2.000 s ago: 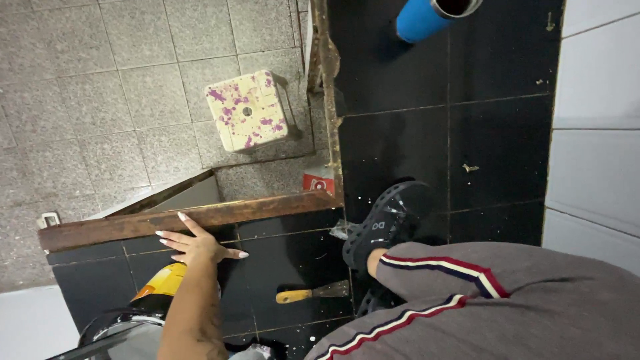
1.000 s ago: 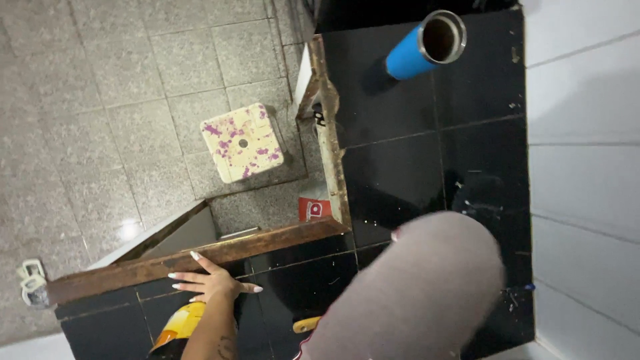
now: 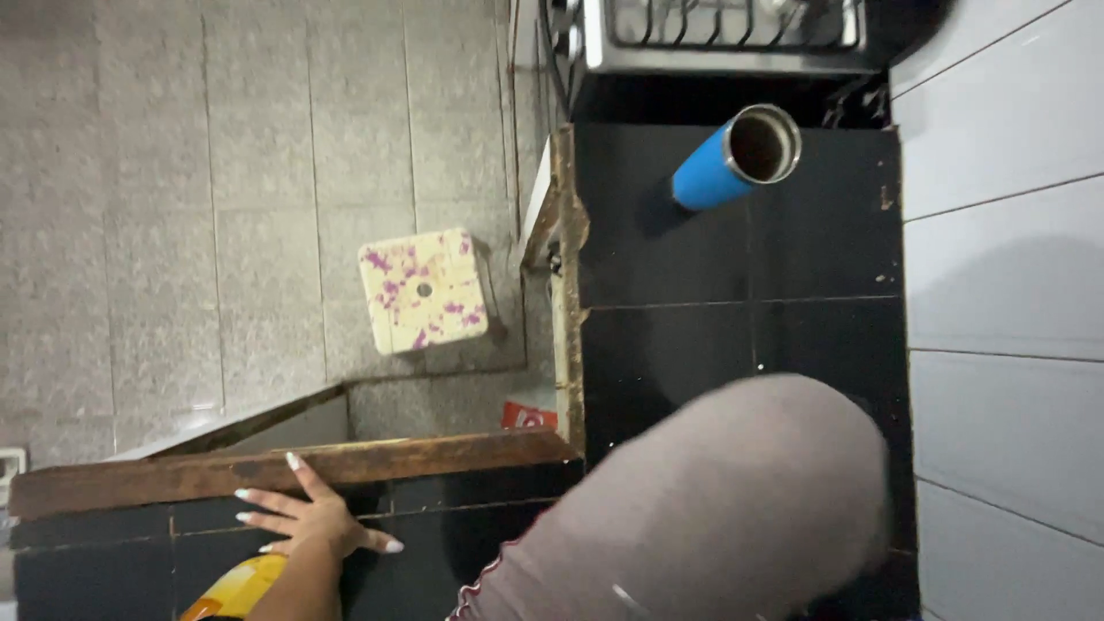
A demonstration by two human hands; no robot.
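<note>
My left hand [image 3: 323, 522] is spread flat on the black tiled counter, its fingertips reaching the wooden edge strip [image 3: 259, 473]. It holds nothing. Partly hidden by my left forearm is a yellow container [image 3: 237, 586]. My right hand is out of view. My bent knee in grey trousers [image 3: 716, 492] covers much of the counter's lower part. A blue metal tumbler [image 3: 711, 172] with dark contents stands on the black tiles near the stove.
A gas stove [image 3: 733, 39] adjoins the counter's far end. White wall tiles [image 3: 1000, 285] run along the right. Down on the tiled floor [image 3: 259, 172] stands a cream plastic stool [image 3: 424, 291] with purple stains. A red item [image 3: 528, 416] lies beside the counter's inner corner.
The view has shifted, bringing the stove into sight. My knee has come up over the counter, and the sandal and yellow-handled scraper seen earlier are out of sight. My left hand stays on the counter.
</note>
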